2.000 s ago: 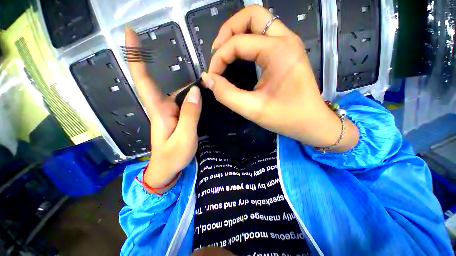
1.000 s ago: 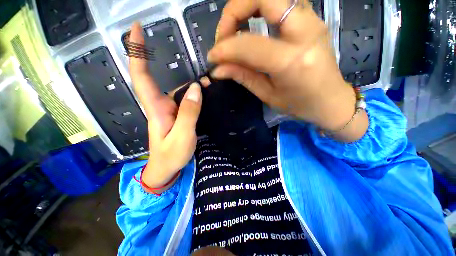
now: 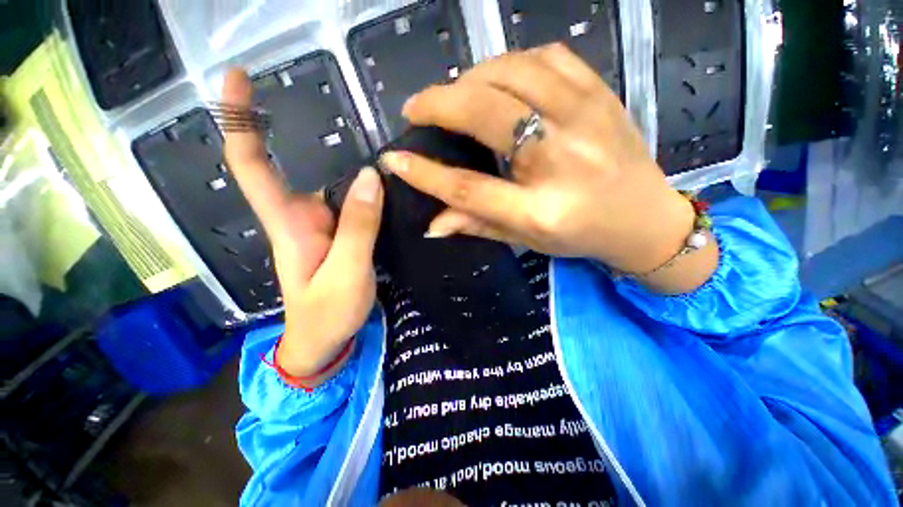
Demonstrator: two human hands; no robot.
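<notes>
A black phone housing (image 3: 421, 203) is between both hands in front of the dark shirt; its outline merges with the shirt. My left hand (image 3: 322, 248) grips its left end with the thumb on top. My left index finger is raised, with several thin dark strips (image 3: 241, 118) lying across it. My right hand (image 3: 564, 173) is over the housing, its index fingertip touching the edge near my left thumb; whether it also grips the housing is unclear. A blister tray (image 3: 203, 87) beyond the hands holds several black housings with small slots and light squares.
A pale yellow strip sheet (image 3: 119, 203) with rows of short dark lines lies left of the tray, beside yellow sheets (image 3: 74, 223) and whitish film. A blue stool (image 3: 163, 337) is at lower left. Shiny stacked trays (image 3: 856, 129) stand at the right.
My right hand has come down and its index finger now reaches to the housing's edge, where finger and thumb were pinched together before. My left hand has shifted slightly left.
</notes>
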